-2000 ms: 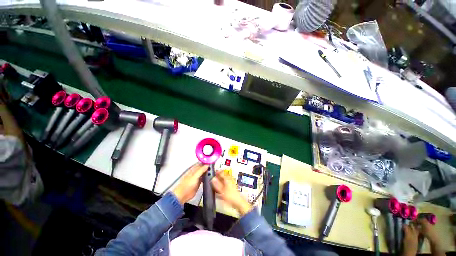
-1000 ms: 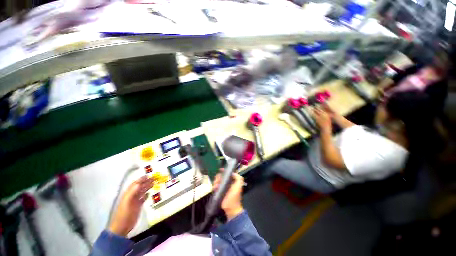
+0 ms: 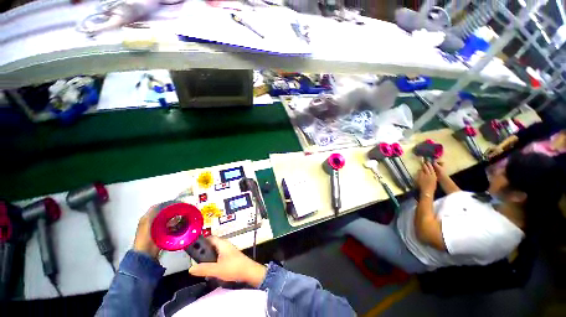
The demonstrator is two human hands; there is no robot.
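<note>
A grey hair dryer with a pink ring [image 3: 177, 226] is held in front of me, its ring end facing up towards the camera. My right hand [image 3: 231, 263] is closed around its dark handle. My left hand [image 3: 146, 233] is at the left side of the dryer head, partly hidden behind it; its fingertips are not visible. Just behind the dryer lies the white power tester [image 3: 248, 228] with two blue-screened displays and yellow and red spots. A dark plug and cable [image 3: 251, 186] are at the tester's right side.
Several dryers lie at left, one [image 3: 98, 221] nearest. A boxed instrument [image 3: 300, 197] and another dryer [image 3: 336, 179] lie right. A seated person [image 3: 465, 226] handles a dryer farther right. The green belt [image 3: 155, 142] and white shelf [image 3: 347, 59] run behind.
The view has swung right, then slightly back left. The dryer has moved left across the tester's front and turned its pink ring towards me. My left hand has come to the dryer head.
</note>
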